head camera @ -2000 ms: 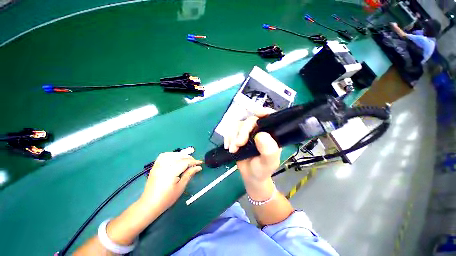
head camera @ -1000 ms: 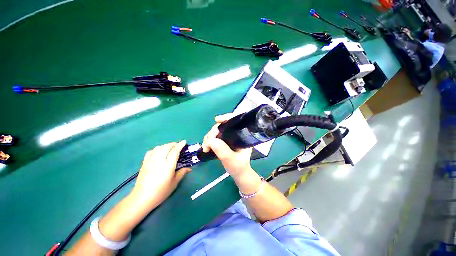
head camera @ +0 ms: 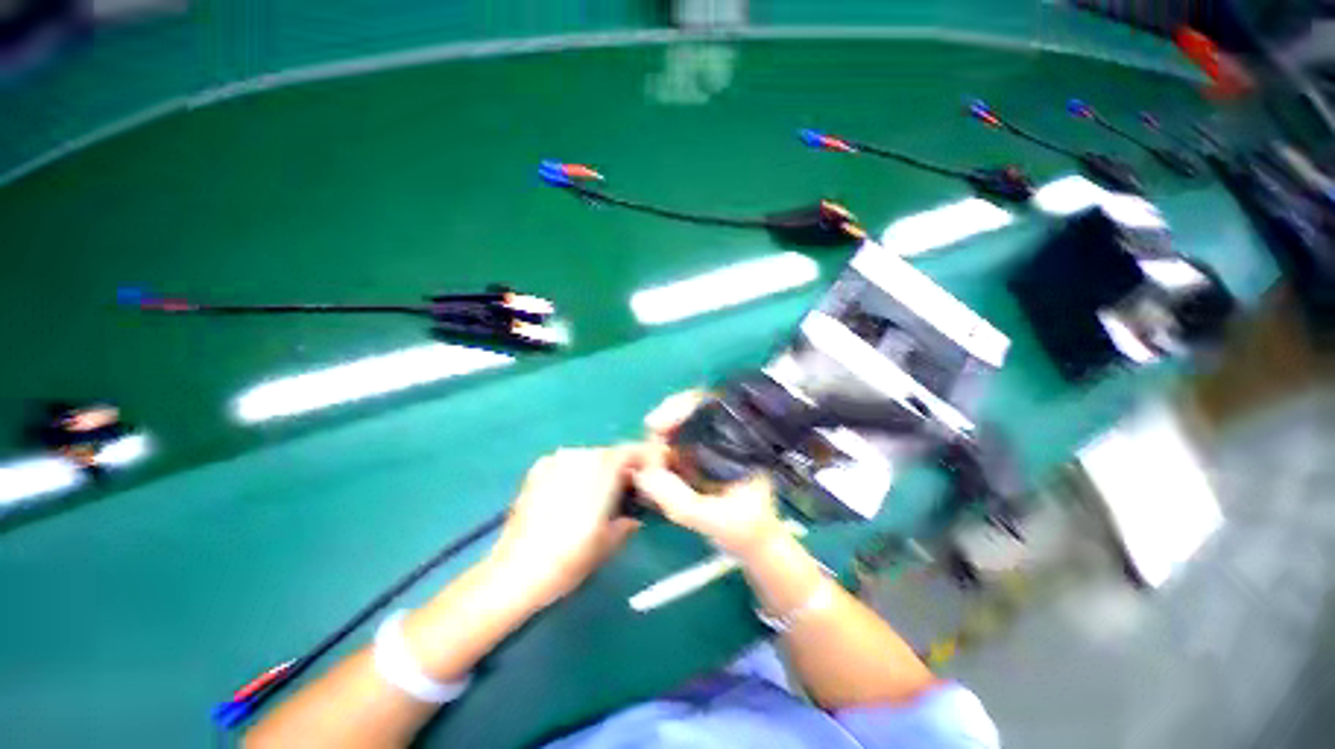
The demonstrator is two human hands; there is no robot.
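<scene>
My right hand (head camera: 718,498) is closed around the black electric screwdriver (head camera: 728,435), whose tip is hidden. My left hand (head camera: 568,515) is closed on the black connector end of a cable assembly, touching or very near my right hand. The connector is mostly hidden by the fingers. The assembly's black cable (head camera: 395,588) runs down left to red and blue tips (head camera: 252,694) at the bench edge. The white-grey screw feeder (head camera: 915,329) stands just beyond the screwdriver. The frame is blurred.
Several cable assemblies, one nearest (head camera: 491,316), lie spaced along the green belt (head camera: 352,176). A white strip (head camera: 710,571) lies on the bench below my hands. A second, dark-sided feeder (head camera: 1083,293) stands farther right. A white panel (head camera: 1152,495) is over the grey floor.
The view has shifted, so both feeders and the hands sit farther right or lower. The screwdriver has tilted from lying slanted to more upright over the left hand's connector. The hands have come together.
</scene>
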